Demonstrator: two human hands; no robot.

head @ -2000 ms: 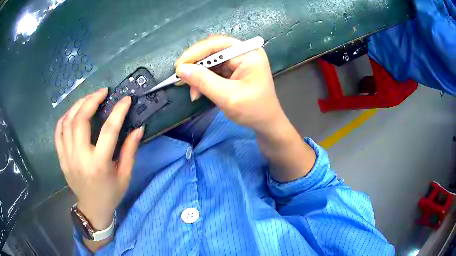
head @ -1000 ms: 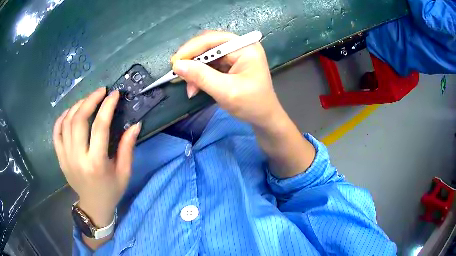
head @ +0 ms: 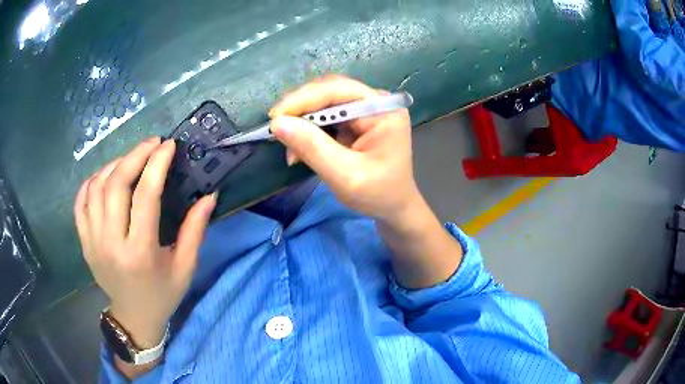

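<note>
A black phone camera-area part (head: 214, 154) lies flat and slanted on the dark green table surface. My left hand (head: 131, 217) rests on its left side, index fingertip and thumb against its edges. My right hand (head: 353, 142) holds silver-white tweezers (head: 330, 115) like a pen. Their fine tip is over the part, just right of a round ring-shaped opening. Whether the tip holds a ring is too small to tell. A clear release liner sheet (head: 110, 109) with rows of dark adhesive rings lies beyond my left hand.
A black plastic-covered tray (head: 16, 262) is at the far left. A white toothed strip (head: 218, 58) shows on the table (head: 466, 56). At the upper right are a person's blue sleeve (head: 593, 82) and a red stool (head: 541, 154). Another red stool (head: 633, 324) stands at the lower right.
The tweezers are tilted flatter, with their handle end lower. My left index finger has drawn back from the middle of the part to its left edge. A toothed strip now shows more clearly.
</note>
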